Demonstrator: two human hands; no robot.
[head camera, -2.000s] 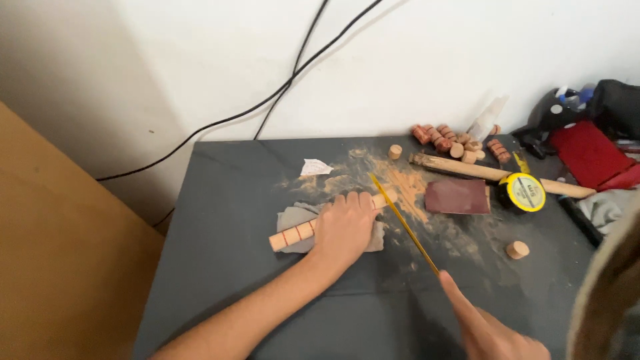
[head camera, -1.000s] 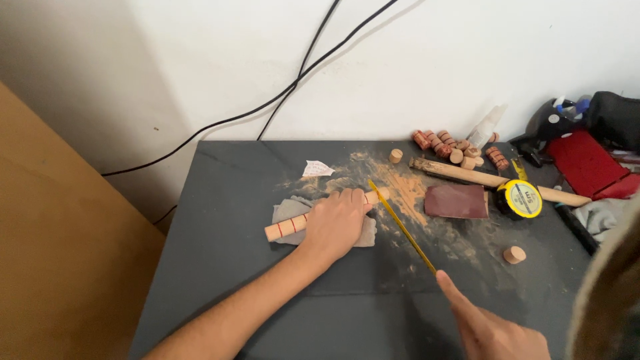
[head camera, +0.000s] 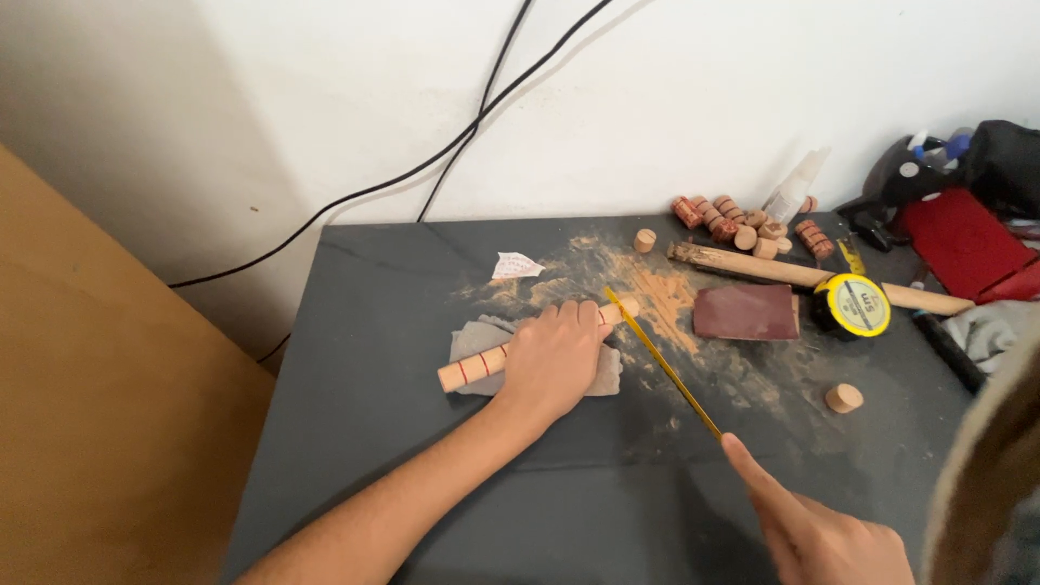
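Note:
My left hand (head camera: 554, 353) grips a round wooden dowel (head camera: 475, 366) marked with red rings, pressing it on a folded grey cloth (head camera: 605, 375). The dowel slants up to the right, and its right end sticks out past my fingers. Across that end lies a narrow yellow saw blade (head camera: 668, 372), tilted down to the right. My right hand (head camera: 821, 520) is closed at the blade's near end, index finger stretched along it; the handle is hidden in the hand. Sawdust surrounds the dowel's right end.
Brown sandpaper (head camera: 746, 313), a yellow tape measure (head camera: 853, 305) and a long wooden rod (head camera: 756, 266) lie to the right. Behind stand cut wooden pieces (head camera: 715, 219) and a clear bottle (head camera: 796, 191). Single wooden plugs (head camera: 844, 398) lie apart. A torn paper (head camera: 516, 265) is near the back.

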